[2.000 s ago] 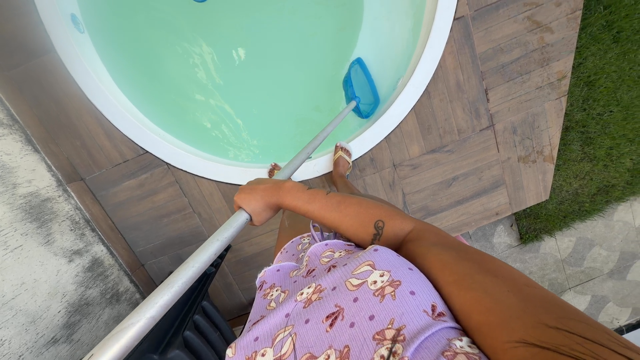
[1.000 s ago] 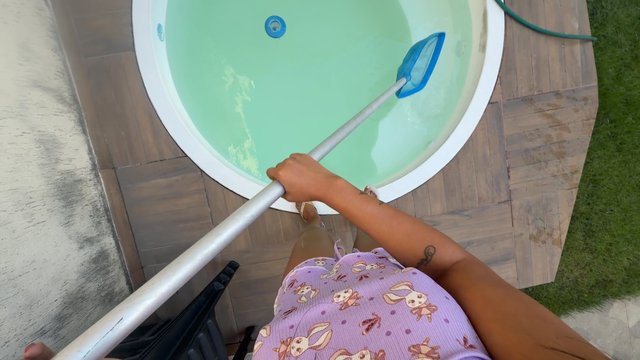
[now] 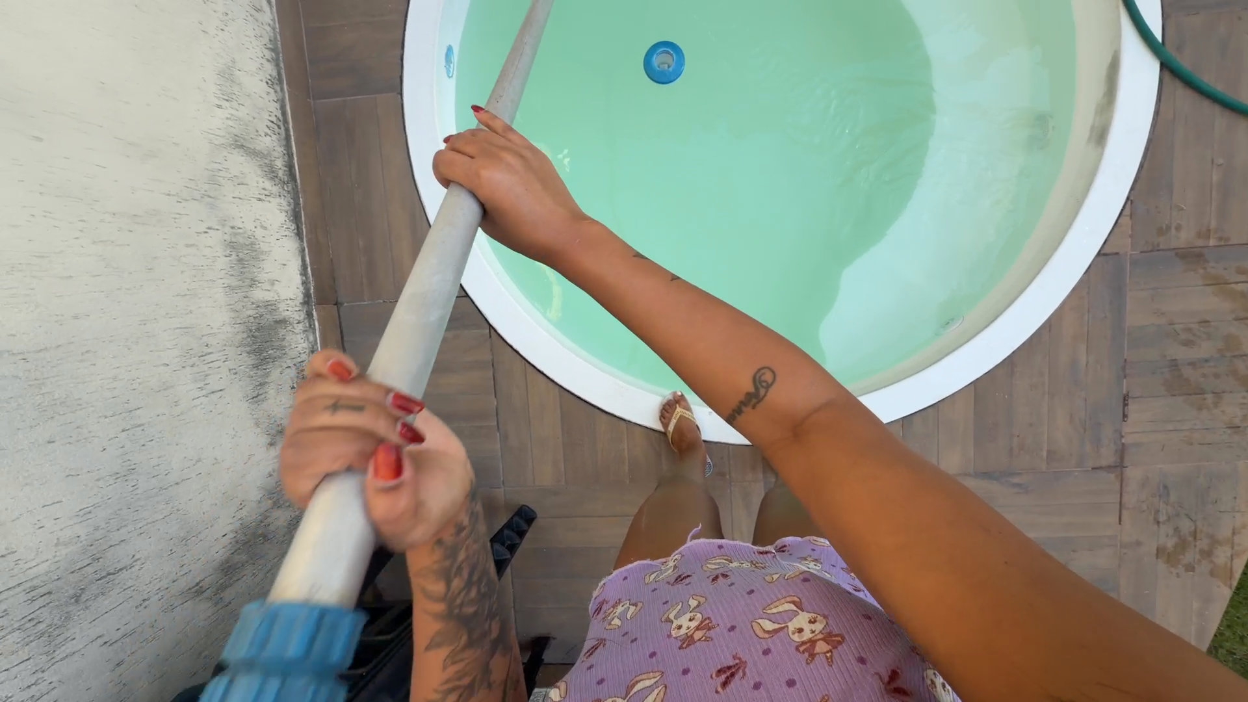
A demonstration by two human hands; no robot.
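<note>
A pale metal telescopic pole (image 3: 424,283) runs from the lower left up across the rim of a round pool (image 3: 780,224). My right hand (image 3: 512,185) grips the pole over the pool's left edge, with the arm reaching across from the lower right. Lower down, my left hand (image 3: 375,444) is wrapped around the same pole, just above a blue ribbed plastic collar (image 3: 288,643). The pole's far end is out of view, and no net shows in this frame. A round blue fitting (image 3: 664,62) lies in the pool, right of the pole.
A weathered white wall (image 3: 136,322) stands close on the left. Wood-look tiles (image 3: 1033,419) surround the pool. Black furniture (image 3: 390,624), partly hidden, is by my left forearm. A green hose (image 3: 1185,63) crosses the rim at upper right. My sandaled foot (image 3: 681,421) is against the rim.
The pole has swung left and points more steeply up; the blue skimmer net seen earlier at its end has left view. My left hand, barely visible one second ago, now shows fully around the pole.
</note>
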